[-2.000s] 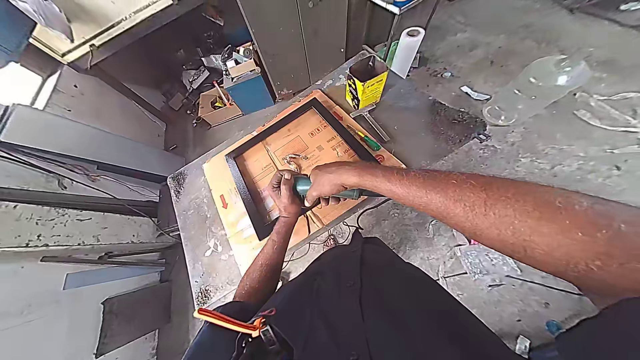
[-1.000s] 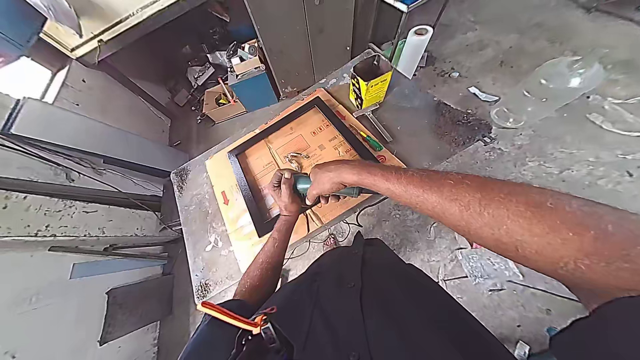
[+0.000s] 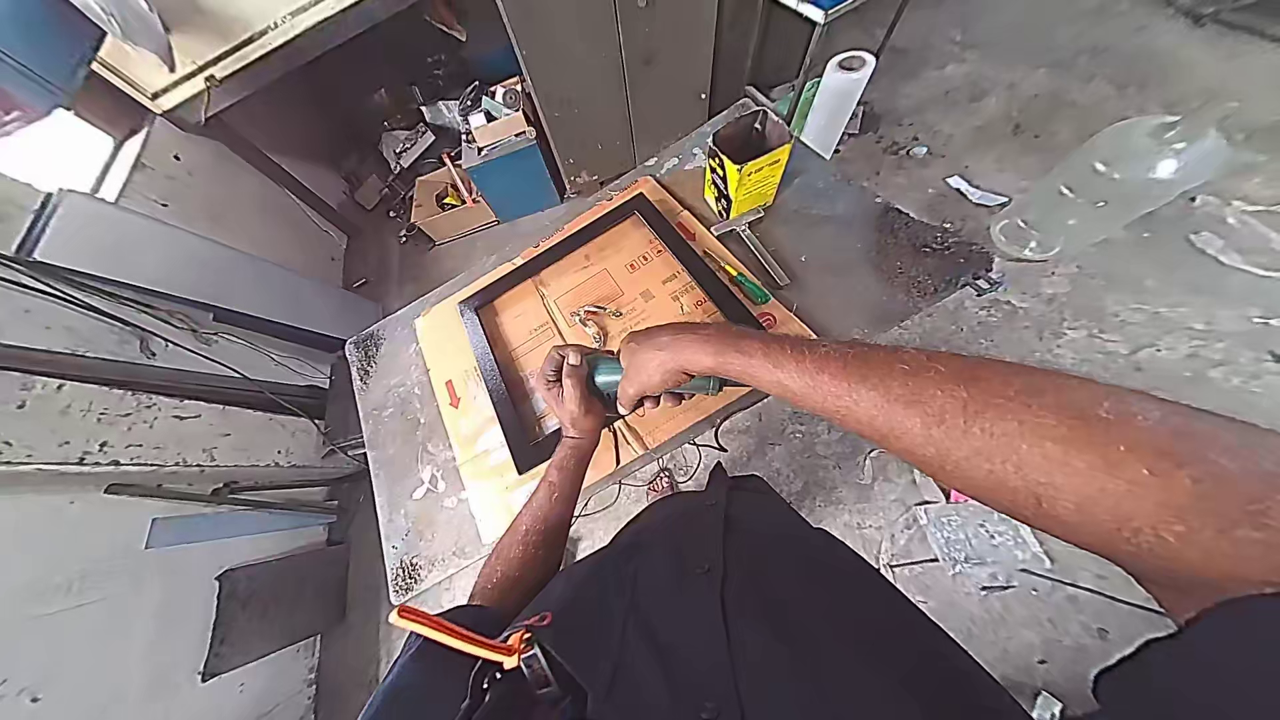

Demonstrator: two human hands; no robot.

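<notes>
My left hand (image 3: 572, 392) grips the front end of a green corded power tool (image 3: 605, 374), and my right hand (image 3: 655, 368) is wrapped around its body. The tool is held over the near side of a black rectangular frame (image 3: 488, 375), which lies on flattened cardboard (image 3: 445, 350). The tool's working end is hidden by my hands. Small metallic pieces (image 3: 592, 322) lie on the cardboard inside the frame. To the right of the frame are a green-handled screwdriver (image 3: 748, 284) and a metal T-shaped tool (image 3: 762, 250).
An open yellow and black tin (image 3: 750, 165) and a white roll (image 3: 838, 105) stand toward the worktable's (image 3: 400, 460) far right corner. A thin cable (image 3: 640, 482) loops at the near edge. Beyond the far edge are a cardboard box (image 3: 452, 205) and a blue box (image 3: 513, 180). Plastic litter (image 3: 985, 540) lies on the floor.
</notes>
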